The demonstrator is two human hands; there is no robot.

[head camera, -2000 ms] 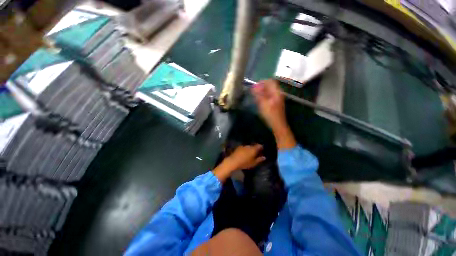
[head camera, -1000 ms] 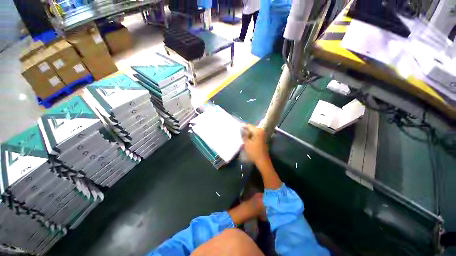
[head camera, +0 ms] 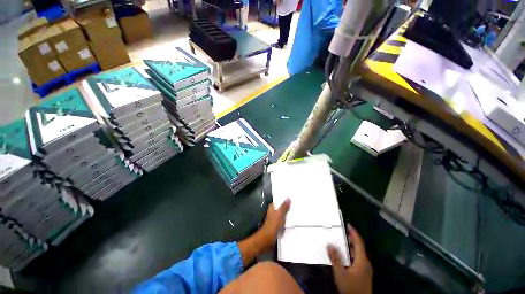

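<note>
An open box (head camera: pixel 308 198), plain white inside with a yellow-green strip at its far edge, lies in front of me at the foot of the pale post. My left hand (head camera: pixel 275 221) holds its left edge. My right hand (head camera: pixel 352 261) holds its near right corner, thumb on the white panel. A short pile of closed teal-and-white boxes (head camera: pixel 239 152) stands left of the post, touching nothing held.
Tall box stacks (head camera: pixel 129 115) line the table's far left edge. The slanted post (head camera: pixel 311 123) and metal rail (head camera: pixel 397 215) stand ahead and right. Another open box (head camera: pixel 377 138) lies on the belt. A cabled shelf overhangs at right; a person in blue stands behind.
The open box is now in front of me, held by both hands. My right hand has come back from the post area. The short pile now shows a teal top where a white panel was.
</note>
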